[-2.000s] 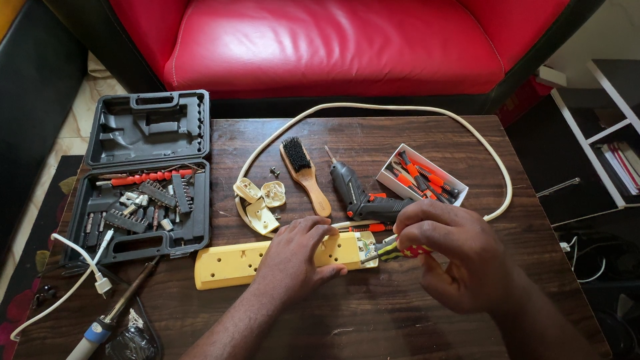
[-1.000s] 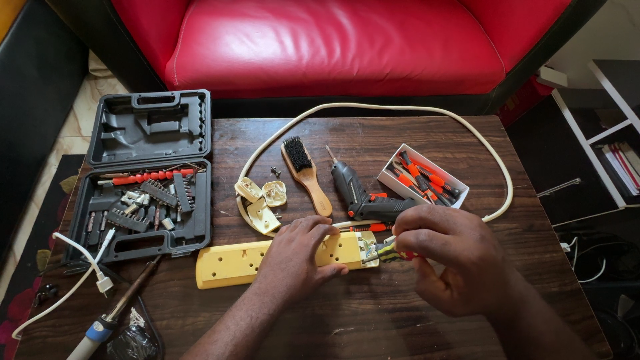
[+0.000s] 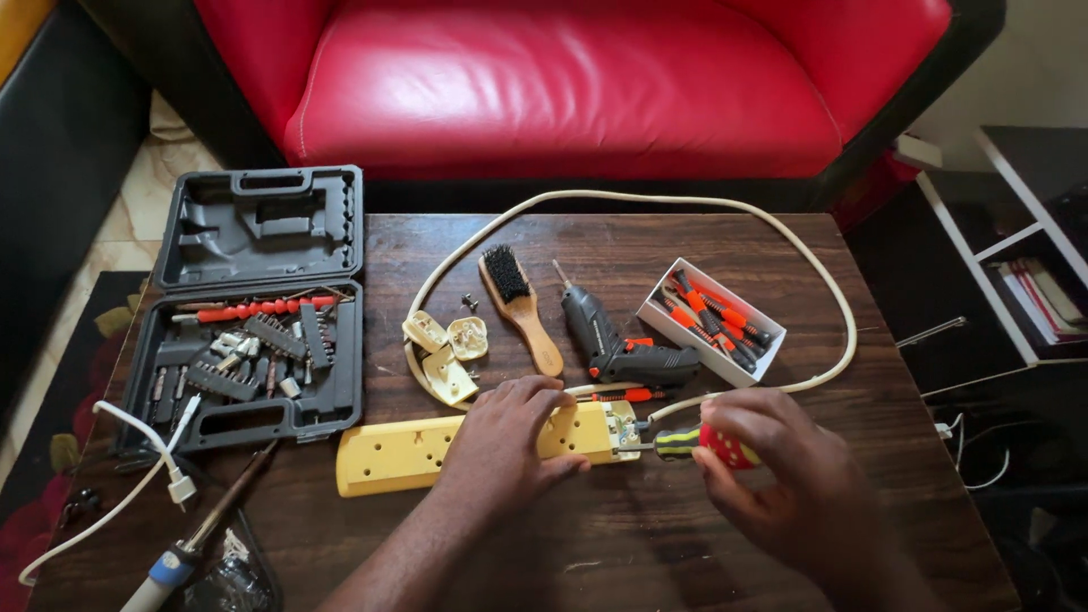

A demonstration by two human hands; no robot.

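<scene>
My left hand (image 3: 510, 446) grips the middle of a yellow power strip (image 3: 391, 455), its thumb along the near edge. In my right hand (image 3: 773, 476) is a screwdriver (image 3: 722, 448) with a red and yellow-green handle, its shaft pointing left to the strip's exposed right end (image 3: 627, 429), where metal parts and wire ends show. A cream cable (image 3: 837, 306) runs from that end and loops around behind. Just beyond the strip lie a small orange and black screwdriver (image 3: 629, 395), a black cordless screwdriver (image 3: 629, 348) and an opened cream plug (image 3: 450, 374).
An open black toolcase (image 3: 327, 412) with bits stands at the left, a soldering iron (image 3: 170, 569) and a white cable (image 3: 119, 544) near it. A wooden brush (image 3: 535, 327) and a white box (image 3: 739, 370) of screwdrivers lie farther back. Behind the table (image 3: 399, 246) is a red sofa (image 3: 561, 93).
The screwdriver in my right hand now points more plainly leftward with its handle in fuller view, and the right hand's fingers have shifted around it. My left hand stays on the strip.
</scene>
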